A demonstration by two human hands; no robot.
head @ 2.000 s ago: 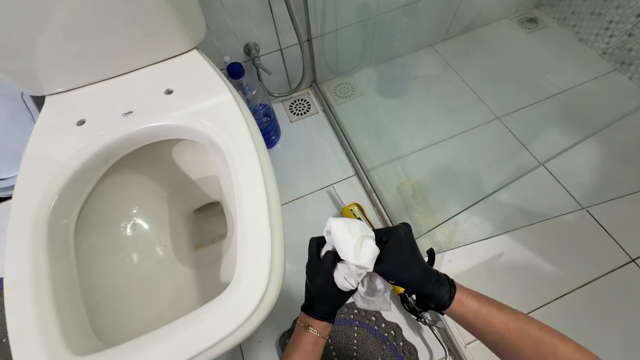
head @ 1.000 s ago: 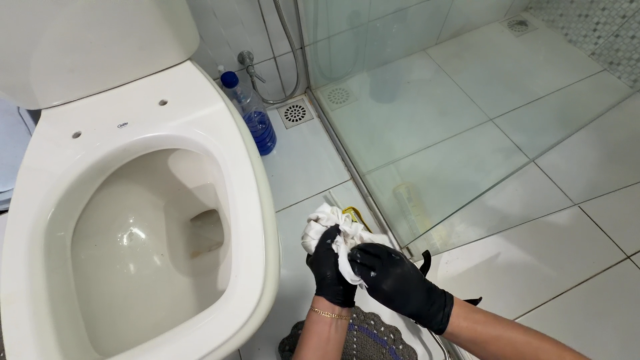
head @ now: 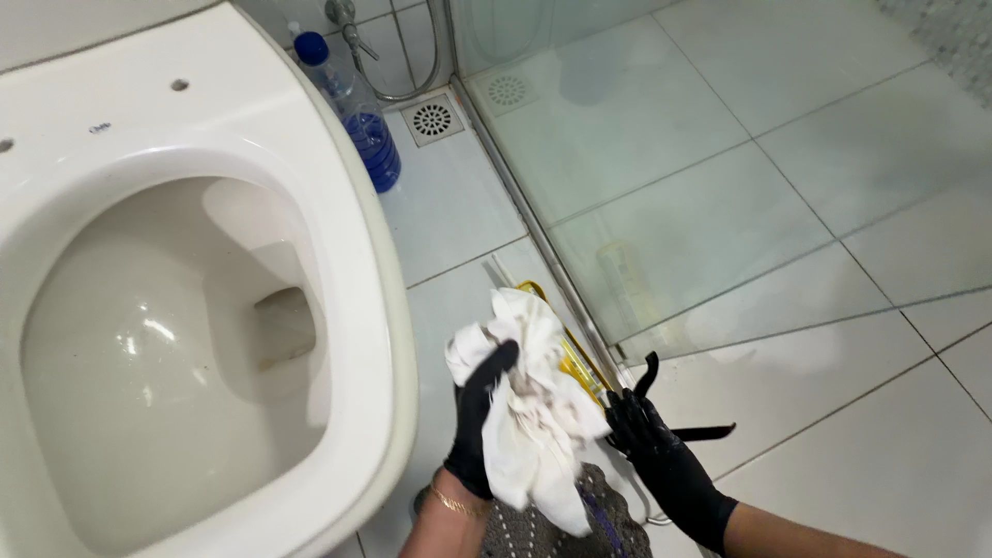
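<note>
Wearing a black glove, my left hand [head: 479, 422] grips a crumpled white cloth [head: 535, 411] with grey smudges, just right of the toilet bowl [head: 380, 349]. My right hand [head: 659, 457], also in a black glove, is at the cloth's right edge with its fingers extended; it does not grip the cloth. Behind the cloth lies a yellow tool [head: 581, 364], partly hidden, beside the metal track of the shower glass. Black curved handles [head: 701, 432] of some tool stick out past my right hand. A grey crocheted mat [head: 612, 511] lies under the cloth.
A clear bottle with blue liquid [head: 372, 147] stands beside the toilet, near a floor drain [head: 432, 120]. A wall valve [head: 353, 31] with a metal hose is behind it. The shower's glass panel [head: 659, 194] rises from the metal track [head: 535, 209] on the right.
My right hand has come off the cloth and moved to its right side. The cloth hangs more spread out from my left hand. The view has moved closer.
</note>
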